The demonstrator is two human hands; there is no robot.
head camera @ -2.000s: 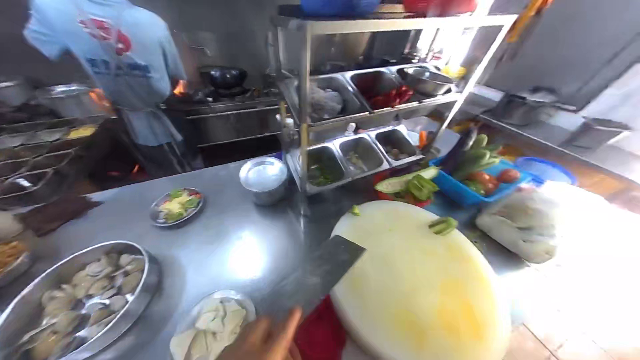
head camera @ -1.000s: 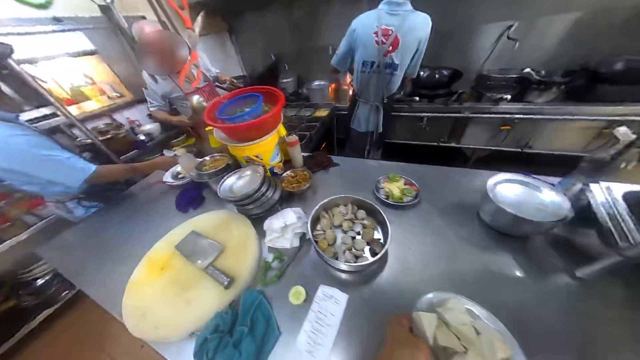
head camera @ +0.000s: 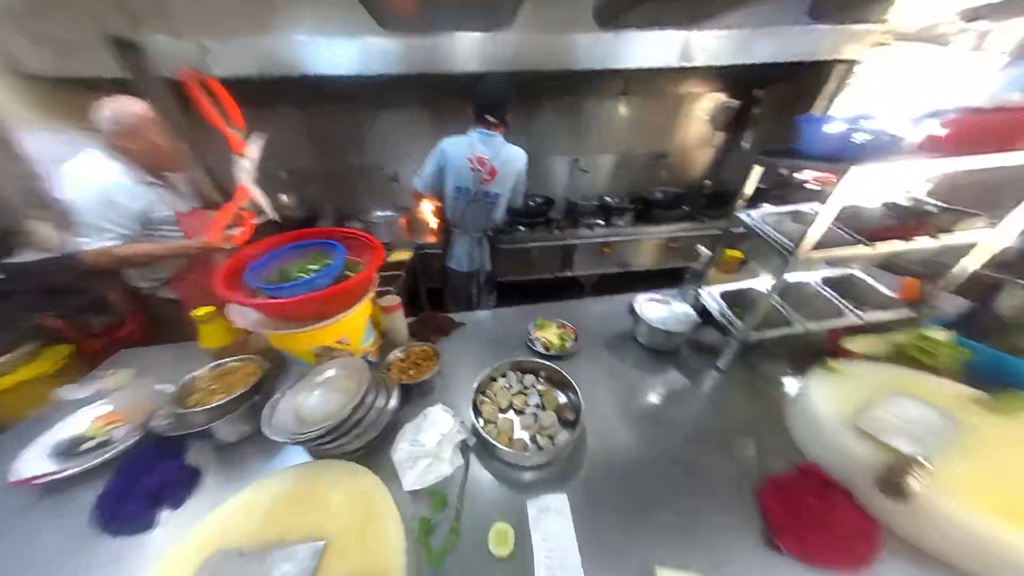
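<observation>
Neither my left hand nor my right hand shows in the head view. On the steel counter, a metal bowl of clams (head camera: 527, 410) stands at the middle, with crumpled white paper (head camera: 430, 446) to its left. Below the bowl lie green herb sprigs (head camera: 436, 528), a cut lime half (head camera: 501, 540) and a paper slip with writing (head camera: 554, 534). A cleaver blade (head camera: 260, 560) rests on the left round cutting board (head camera: 320, 500). Another cleaver (head camera: 908, 424) lies on the right round board (head camera: 824, 416), beside a red cloth (head camera: 818, 516). A pale edge of something shows at the bottom.
Stacked metal plates (head camera: 332, 404), a purple cloth (head camera: 148, 484) and a yellow bucket (head camera: 320, 340) under a red basin (head camera: 298, 276) stand left. A lidded pot (head camera: 664, 320) and tray rack (head camera: 800, 308) stand right. One person (head camera: 480, 192) faces the flaming stove; another person (head camera: 132, 200) stands left.
The hand seen at the bottom edge by the dish of white slices is out of view. That dish has left the view too, apart from perhaps a pale edge. The view has swung.
</observation>
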